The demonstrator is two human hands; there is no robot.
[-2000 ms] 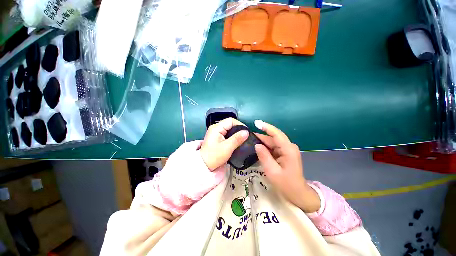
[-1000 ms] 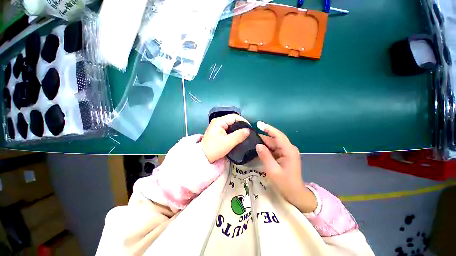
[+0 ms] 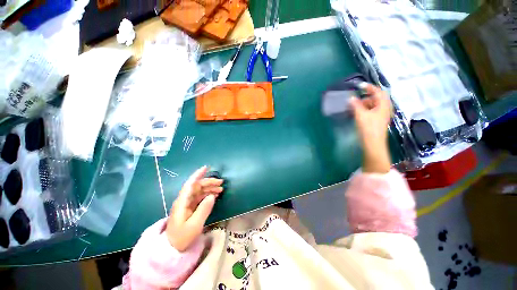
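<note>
My left hand [image 3: 195,207] is low at the bench's front edge, its fingers curled over a small black housing [image 3: 217,177] that it mostly hides. My right hand [image 3: 371,110] is reached out beside the right tray, blurred, with its fingertips on a black housing with a grey face [image 3: 338,103]. Another dark housing edge shows just behind it; the two overlap and are hard to tell apart. The right blister tray [image 3: 411,68] has mostly whitish pockets and a few black housings. The left blister tray [image 3: 34,195] holds several black housings.
An orange fixture [image 3: 235,102] lies mid-bench, with blue-handled pliers [image 3: 259,61] behind it. Stacked orange-brown fixtures [image 3: 207,17] are at the back. Clear film [image 3: 110,190], white backing paper [image 3: 88,102] and plastic bags [image 3: 22,79] lie at left. A red bin [image 3: 445,171] is below the right tray.
The view has turned right and up. My hands have parted: the right moved out to the right with a housing, and the left moved onto the housing lying on the bench.
</note>
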